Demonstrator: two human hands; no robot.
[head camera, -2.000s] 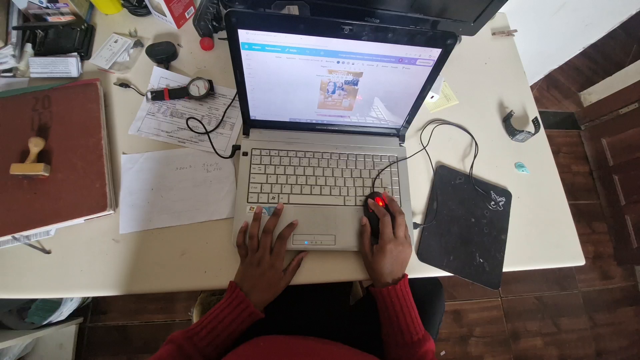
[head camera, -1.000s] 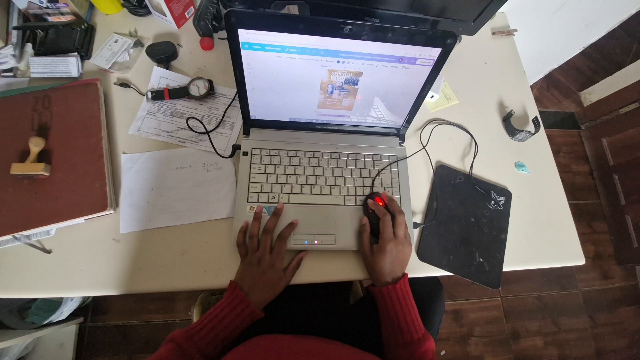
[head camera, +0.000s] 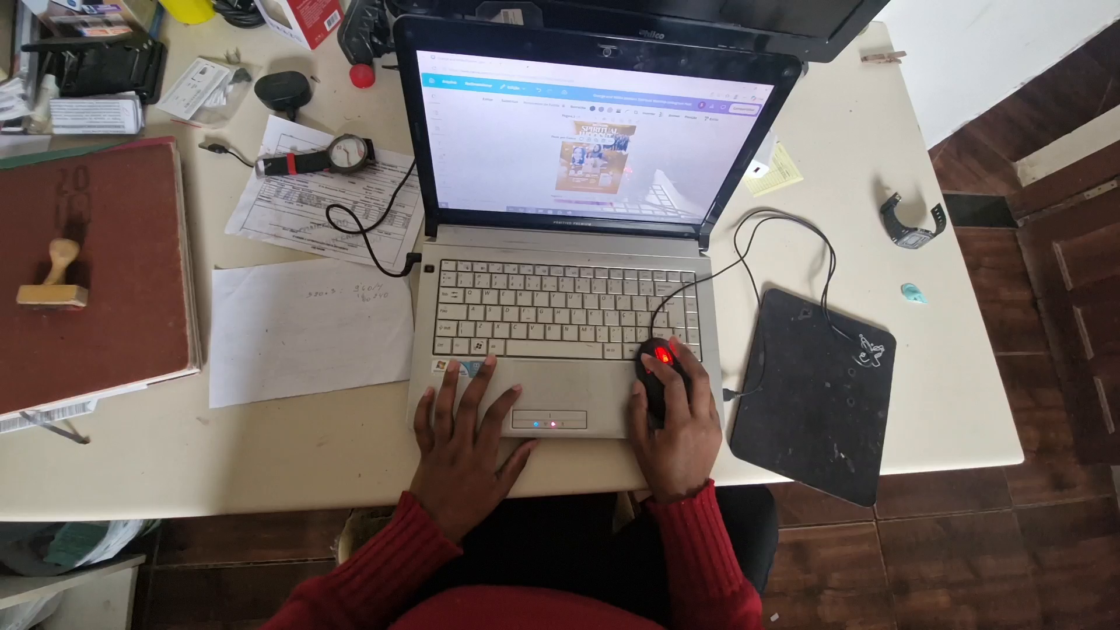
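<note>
An open laptop (head camera: 560, 245) stands on the desk, its screen (head camera: 507, 149) lit with a page that bears a brown and white poster picture. My left hand (head camera: 464, 451) rests with spread fingers on the palm rest, left of the touchpad buttons, and holds nothing. On the right side of the palm rest, my right hand (head camera: 678, 424) is closed over a black wired mouse (head camera: 649, 372) with a red glowing wheel. The mouse's cable runs over the keyboard (head camera: 564, 311) to the right. A black mouse pad (head camera: 814, 398) lies right of the laptop, partly past the desk's front edge.
Left of the laptop lie handwritten paper (head camera: 306, 341), a printed form (head camera: 306, 210) under a wristwatch (head camera: 347, 153), and a large brown book (head camera: 96, 289) with a wooden stamp (head camera: 54, 280) on it. A black digital watch (head camera: 912, 229) lies at right. Behind the laptop is a monitor (head camera: 700, 31).
</note>
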